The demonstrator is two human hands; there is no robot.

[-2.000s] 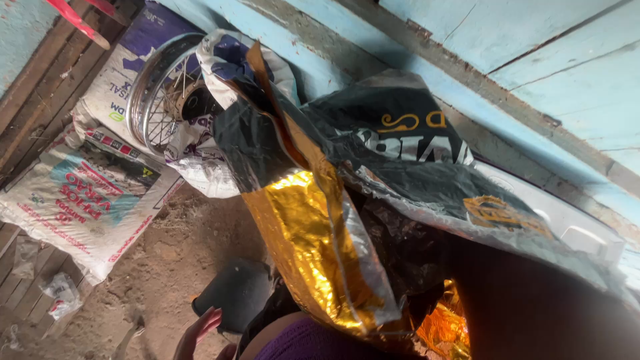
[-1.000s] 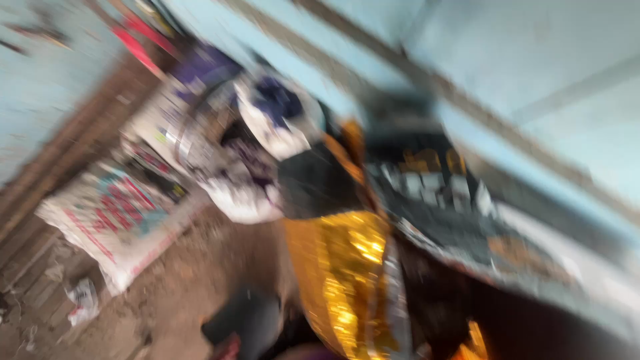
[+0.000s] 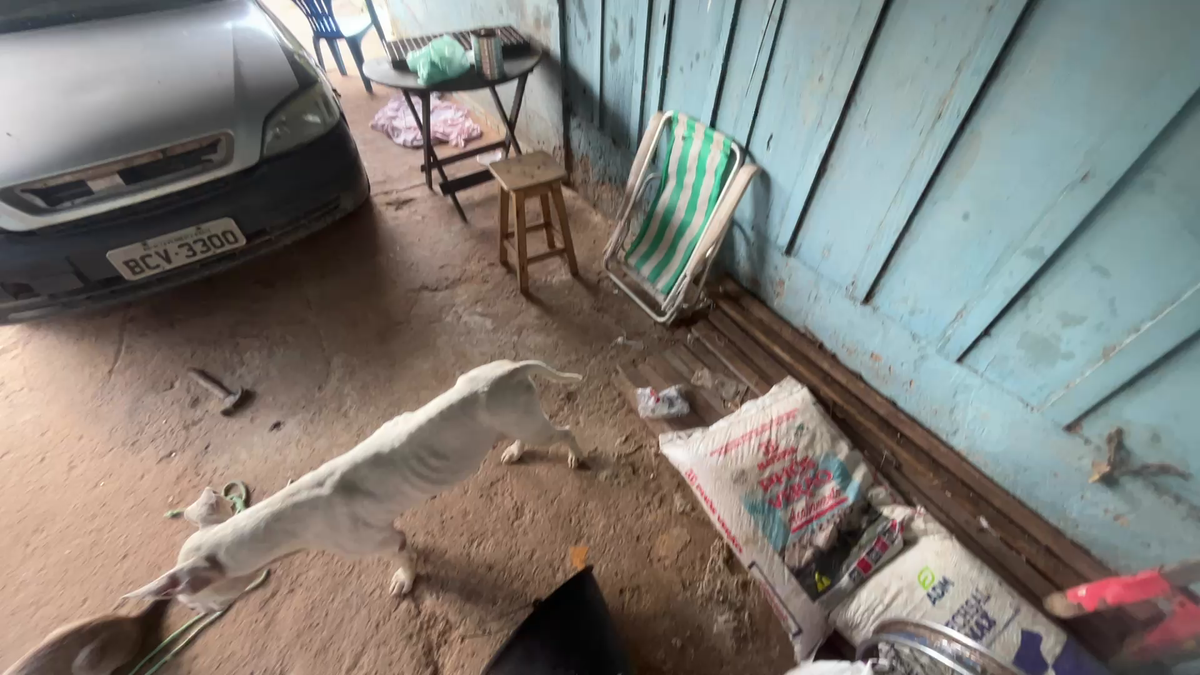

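Observation:
Neither of my hands shows in this view. At the bottom edge is part of a black container, cut off by the frame. A printed white woven sack lies to its right, and a second printed sack lies beside that one. The metal rim of a spoked wheel shows in front of the second sack. A thin white dog stands on the dirt-covered floor, its head low at the lower left near a green cord.
A parked car fills the upper left. Beyond stand a folding table, a wooden stool and a striped folding chair. A hammer lies on the floor. Wooden planks run along the blue wall.
The view has swung far away from the black and gold bags. A hand low in the oldest frame is out of sight now. The car, dog, stool and chair have come into view.

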